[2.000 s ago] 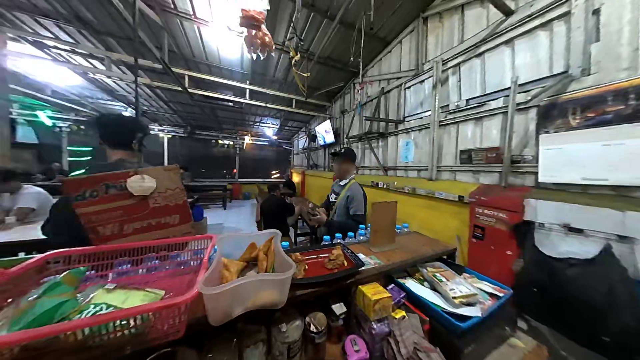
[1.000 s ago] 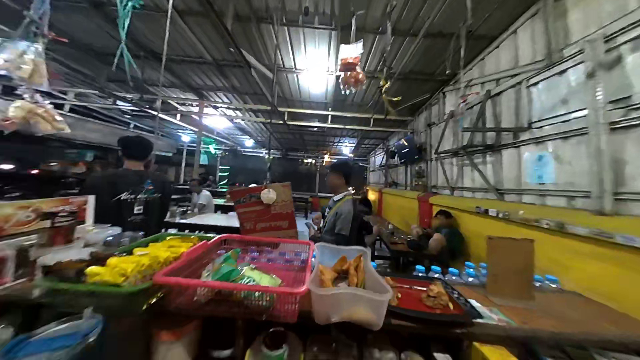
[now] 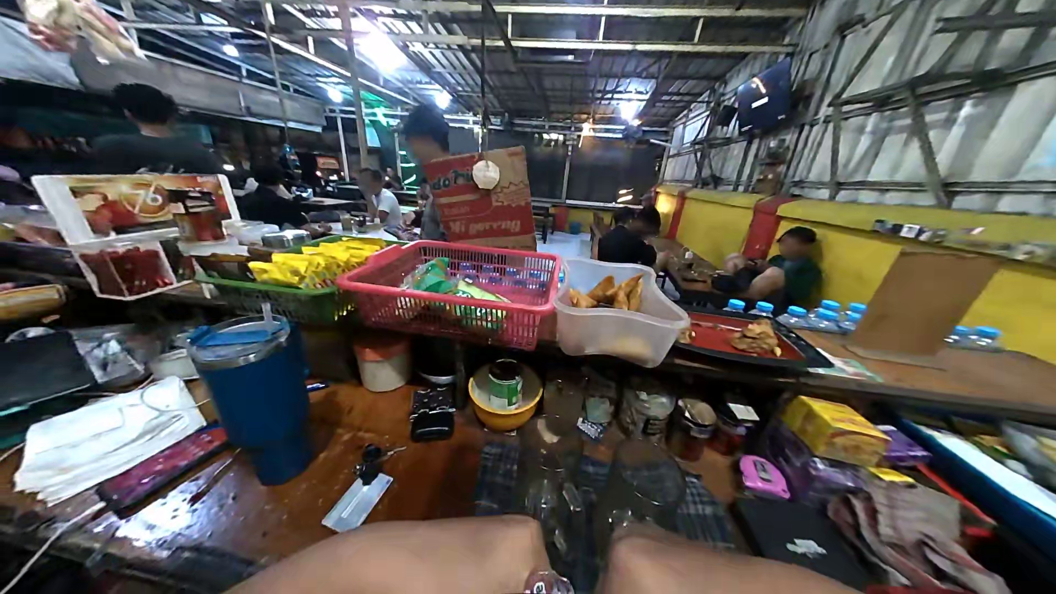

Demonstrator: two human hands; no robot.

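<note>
My left hand (image 3: 516, 540) and my right hand (image 3: 631, 549) come in at the bottom centre. Mostly forearms and wrists show; the fingers are blurred or hidden. Close beyond the left hand is a clear glass (image 3: 549, 454), and a second clear glass (image 3: 643, 483) is beside the right. Whether either hand grips a glass cannot be told. Under the glasses lies a dark checked cloth (image 3: 701, 511). A small shiny object (image 3: 549, 582) shows between the wrists at the bottom edge. To the left, keys (image 3: 370, 466) with a tag lie on the wooden counter (image 3: 280, 528).
A blue tumbler (image 3: 256, 404) stands left, by a phone (image 3: 165, 470) and white papers (image 3: 111, 437). Jars (image 3: 648, 408) line the back. A pink basket (image 3: 454, 318), a white tub of fried snacks (image 3: 615, 330) and a red tray (image 3: 734, 334) sit on the raised shelf. People sit beyond.
My forearms and hands have come into view at the bottom. The view has swung left and down since the first frame, showing the lower counter.
</note>
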